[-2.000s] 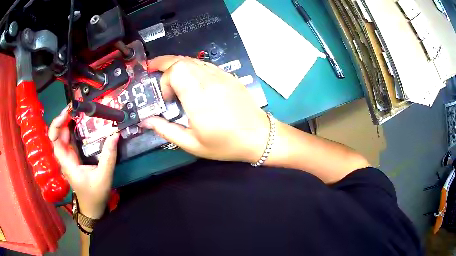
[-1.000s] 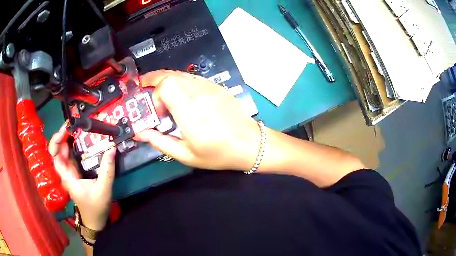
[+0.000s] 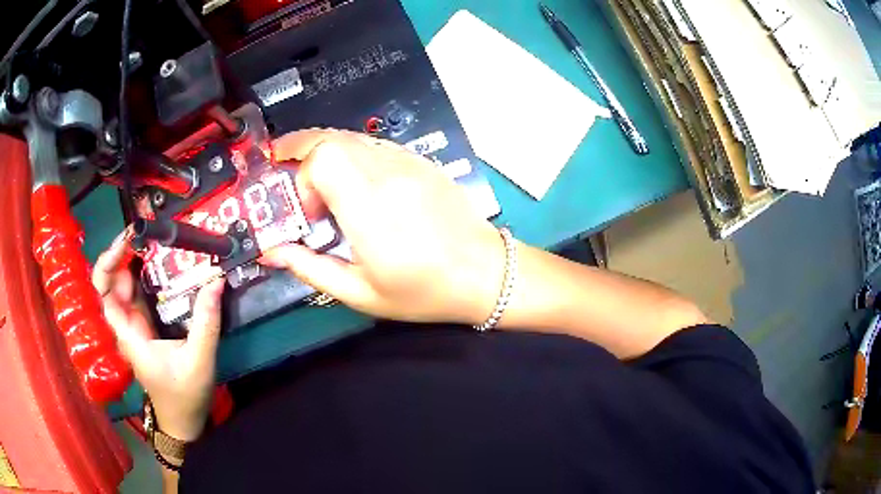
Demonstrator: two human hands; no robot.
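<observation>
The LED display module [image 3: 263, 205] lies in the test fixture under the clamp's black spindles [image 3: 193, 237], its digits glowing. My left hand [image 3: 164, 338] is at the module's left end, thumb on the front edge and fingers at the left side. My right hand [image 3: 386, 227] is at its right end, thumb on the front edge and index finger curled at the back right corner; its other fingers are hidden. The black test box [image 3: 338, 72] extends behind my right hand. The red clamp handle [image 3: 77, 294] stands left of my left hand.
The red bin [image 3: 48, 415] is at the left edge. A white paper [image 3: 512, 106] and a pen [image 3: 597, 82] lie on the green mat [image 3: 628, 183]. A cardboard stack [image 3: 763, 106] is at the right. Black cables hang over the clamp at the upper left.
Since two seconds ago the view has shifted slightly, moving the box and paper to the left in the picture. Both hands keep nearly the same hold at the module. The digits still glow.
</observation>
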